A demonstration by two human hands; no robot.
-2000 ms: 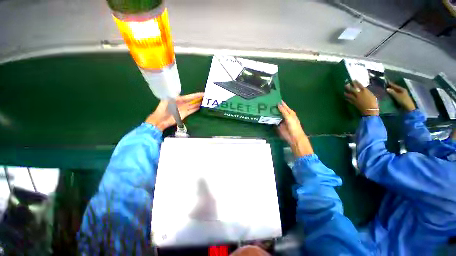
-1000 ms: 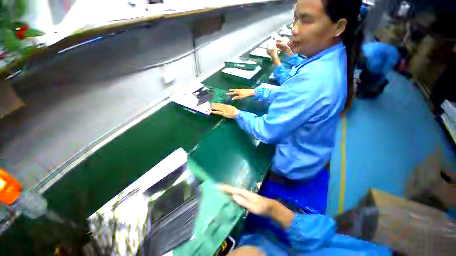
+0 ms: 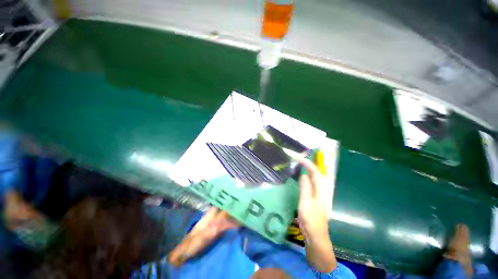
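Note:
A white and green retail box with "PC" print and a tablet picture lies turned at an angle over the scale. Only the scale's right edge and part of its dark, yellow-keyed panel show; whether the box rests flat is unclear. My left hand is at the box's lower left edge, its fingertips hidden at the box. My right hand holds the box's right side, with fingers over its top and a yellow finger cot showing. The picture is blurred.
The signal light with an orange section stands behind the box on a thin rod. Another retail box lies on the belt at right. A neighbour's hand is at the lower right. Another person's arm shows blurred at left.
The view has swung back from the right-hand neighbour to the scale. Since the earliest frame, the box has come from the belt to over the scale and turned; my hands moved with it.

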